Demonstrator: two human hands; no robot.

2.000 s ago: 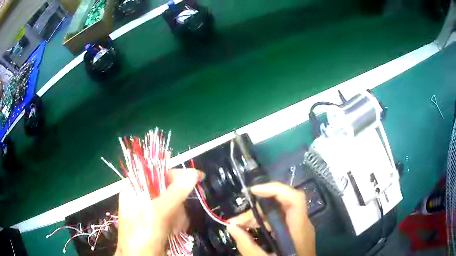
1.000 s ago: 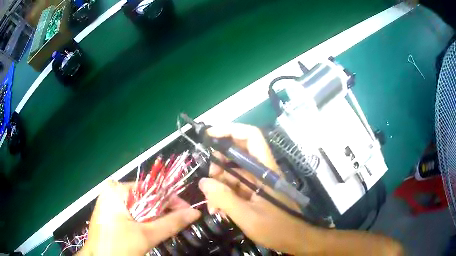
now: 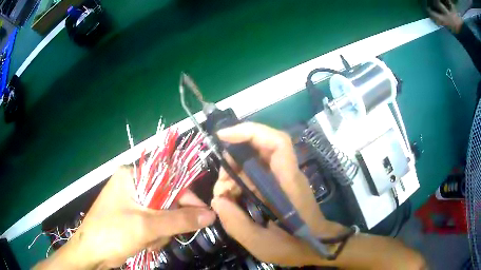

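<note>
My left hand (image 3: 132, 221) is closed around a thick bundle of red and white lead wires (image 3: 166, 169), their ends fanned up toward the belt. My right hand (image 3: 263, 184) holds the soldering iron (image 3: 269, 190) like a pen, its metal tip and thin bent tube pointing up and left, above the belt's white edge. My right fingertips are close to my left thumb; whether they also pinch a wire is unclear. The black tray (image 3: 60, 211) with round dark speaker parts (image 3: 208, 240) lies below, mostly hidden by both hands. Some finished wires stick out at its left end.
A white soldering stand (image 3: 387, 198) with coiled spring holder (image 3: 332, 153) and solder spool (image 3: 369, 87) stands right of the tray. The green conveyor (image 3: 253, 42) runs behind, carrying dark round items at left. A mesh fan guard (image 3: 474, 158) is at right. Another person's hand (image 3: 447, 16) shows top right.
The right hand and iron have moved from over the tray parts to beside the wire bundle. The long red-and-white wire between the hands is no longer seen. Another person's hand has appeared at top right.
</note>
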